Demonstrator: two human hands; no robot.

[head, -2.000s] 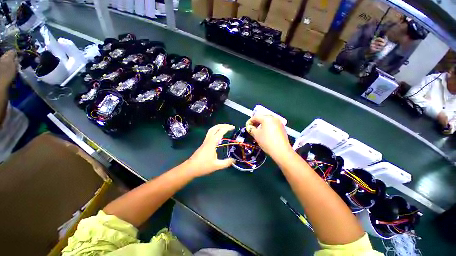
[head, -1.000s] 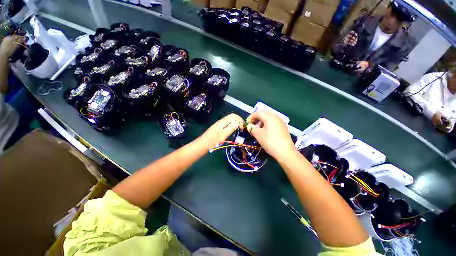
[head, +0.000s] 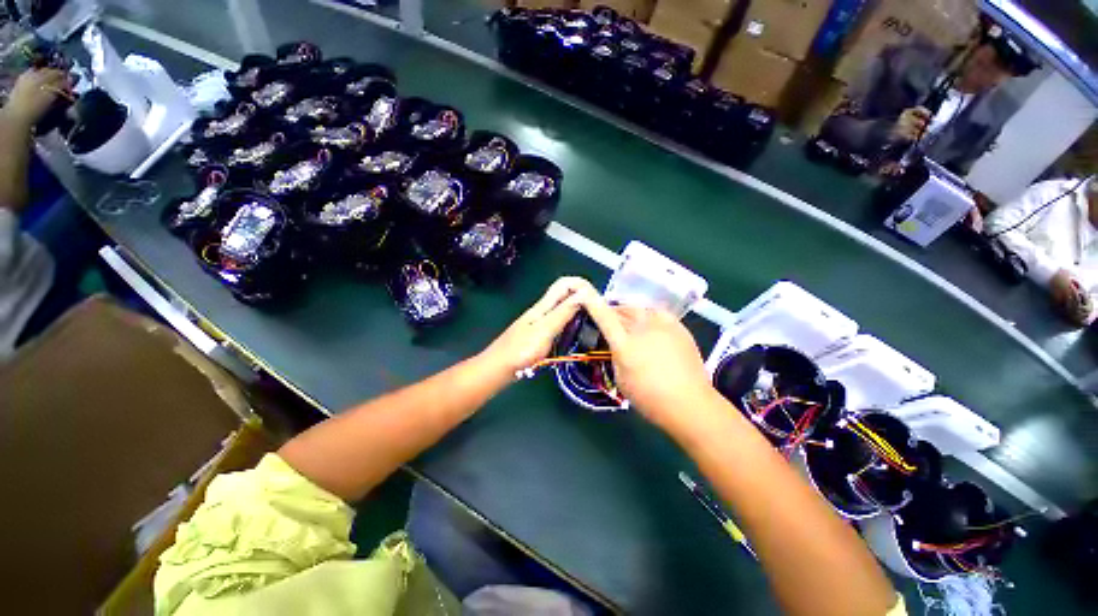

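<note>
A camera housing (head: 586,388) stands on the bench in front of me, a round cup with a black inside and red, yellow and white leads. Its white bracket plate (head: 656,279) shows behind my hands. My left hand (head: 538,330) is at the upper left of the cup, with leads sticking out below it. My right hand (head: 650,355) covers the cup's upper right side. The fingertips of both hands meet over the top of the cup. What lies between them is hidden.
Many black head modules (head: 349,207) are massed at the left. Several wired housings (head: 869,457) stand at the right, a translucent pile (head: 963,594) beside them. A slim tool (head: 718,515) lies nearer me. An open carton (head: 114,445) is at lower left. People sit across and at far left.
My left hand first moved from the cup's left side up to my right hand. Now both hands are closer together over the cup, and my right hand covers more of it.
</note>
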